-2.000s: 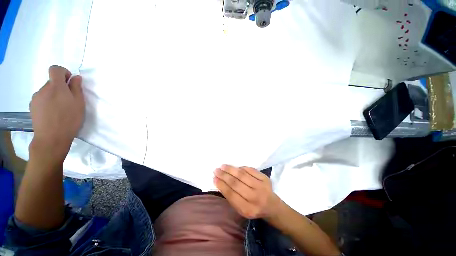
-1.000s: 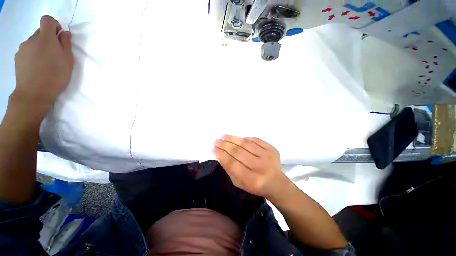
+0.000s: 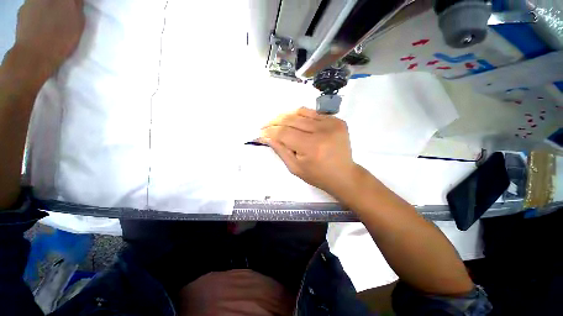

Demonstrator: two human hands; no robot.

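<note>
A white fabric panel [image 3: 197, 111] covers the machine table, with a thin dark seam line down its left part. My left hand [image 3: 48, 31] is on the panel's left side at the top left, its fingertips cut off by the frame's top edge. My right hand [image 3: 312, 145] pinches the panel's edge, fingers on top and thumb hidden, just in front of the grey knob [image 3: 328, 102] of the sewing machine. A small dark gap shows at its fingertips. The presser foot and needle cannot be made out.
The sewing machine head [image 3: 383, 43] fills the upper right. A black smartphone [image 3: 478, 190] lies at the right table edge, beside a tan block [image 3: 539, 179]. A tape measure strip [image 3: 290, 213] runs along the front edge. White cloth [image 3: 364, 259] hangs below the table.
Both hands have moved forward, away from my body, and the panel's front edge has drawn back with them, uncovering the tape measure strip. The machine head now fills more of the view.
</note>
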